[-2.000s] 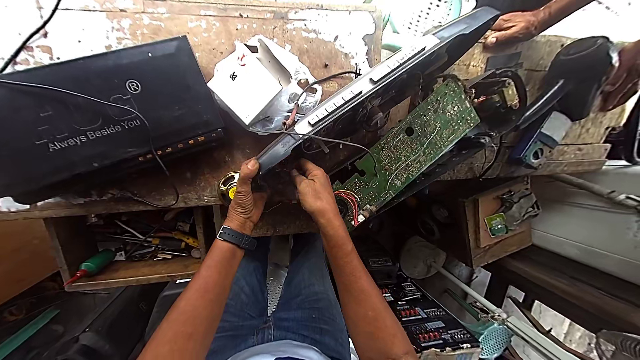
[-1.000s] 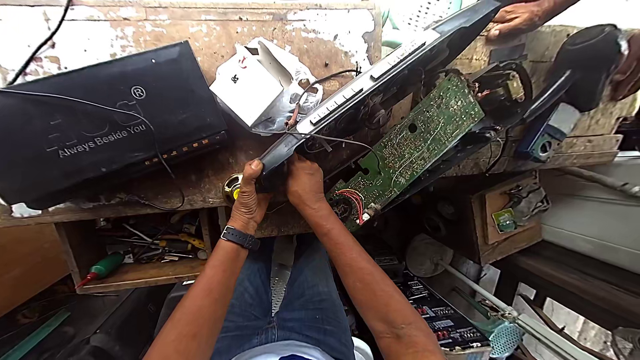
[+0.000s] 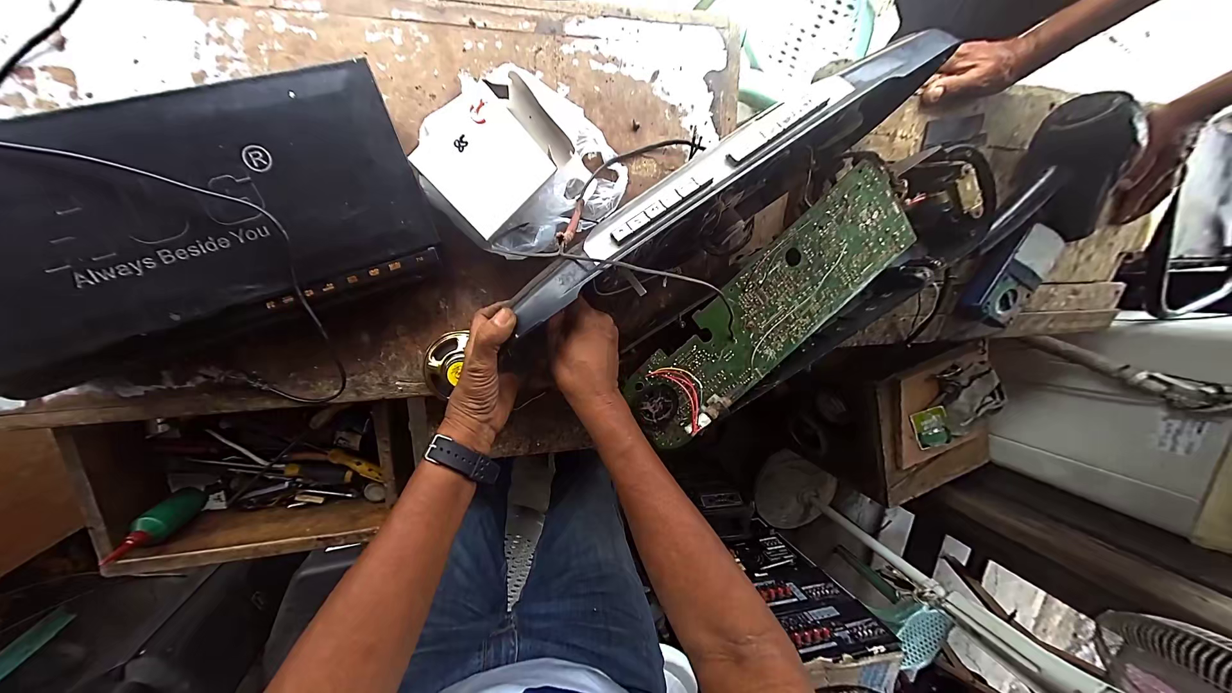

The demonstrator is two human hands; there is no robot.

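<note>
My left hand (image 3: 481,375) grips the lower left end of a long dark plastic panel with white buttons (image 3: 664,207), which slants up to the right. Just right of it, my right hand (image 3: 585,351) reaches behind the same end; its fingertips are hidden, so its grip cannot be told. A small round speaker (image 3: 446,364) lies beside my left hand. Below the panel rests a green circuit board (image 3: 799,279) with red wires (image 3: 688,385) at its lower end. A thin cable (image 3: 664,272) runs across the panel to the board.
At the left lies a large black case (image 3: 192,221). A white box (image 3: 491,154) sits on a plastic bag behind the panel. An open drawer (image 3: 260,539) holds tools and a green-handled screwdriver (image 3: 164,515). Another person's hand (image 3: 977,69) touches the panel's far end.
My right hand has moved in behind the panel's lower end, where its fingers are now hidden. My left hand keeps its hold on that end.
</note>
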